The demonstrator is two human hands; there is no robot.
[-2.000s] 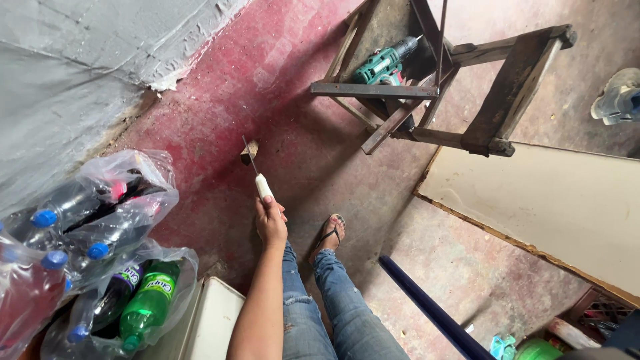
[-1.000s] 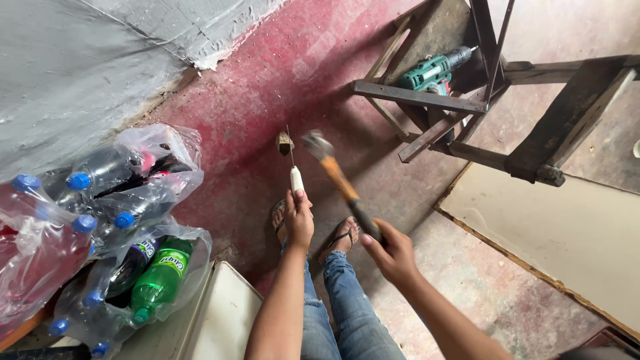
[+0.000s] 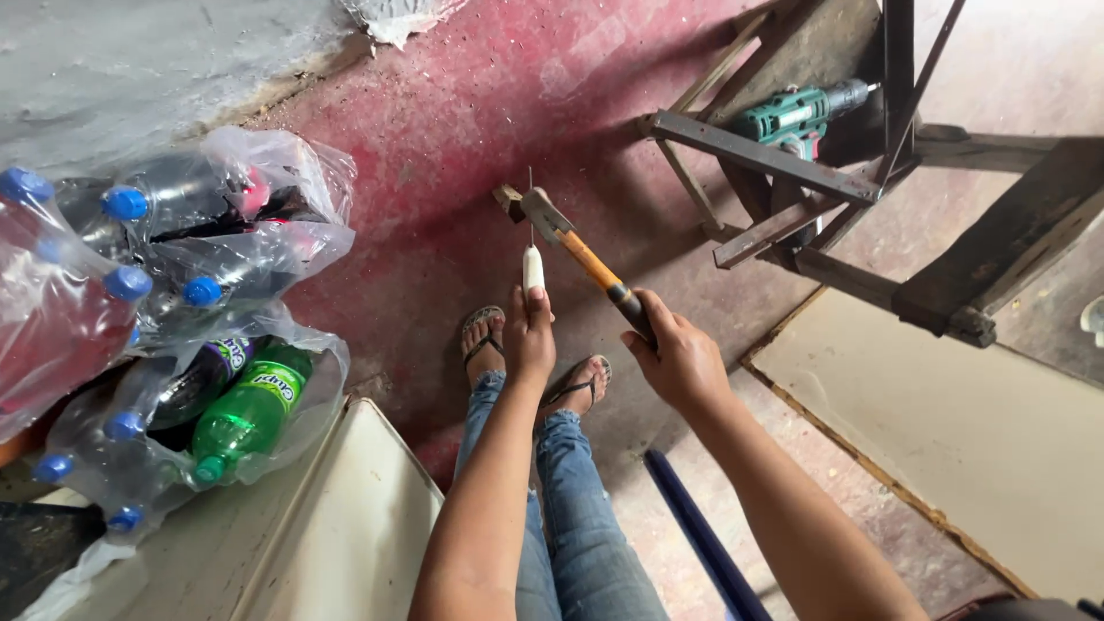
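My left hand [image 3: 530, 332] is closed around the lower end of a white handle [image 3: 533, 269], from which a thin blade, seen nearly edge-on, points away from me. A small block [image 3: 509, 202], apparently wood, shows beside the blade; whether they touch I cannot tell. My right hand [image 3: 681, 352] grips a hammer [image 3: 595, 259] by the dark end of its orange and black handle. The hammer's metal head overlaps the blade and the block's edge in the view; contact is not clear.
Plastic bags of drink bottles [image 3: 259, 388] lie at left above a pale cabinet [image 3: 354, 509]. At upper right a green cordless drill [image 3: 798, 116] rests among the bars of a wooden frame [image 3: 768, 159]. A pale board [image 3: 931, 414] lies right, a dark blue bar [image 3: 703, 535] near my legs.
My right hand, out of view two seconds ago, came in with the hammer. Since one second ago the hammer head has moved closer to the blade. My left hand keeps its hold on the white handle.
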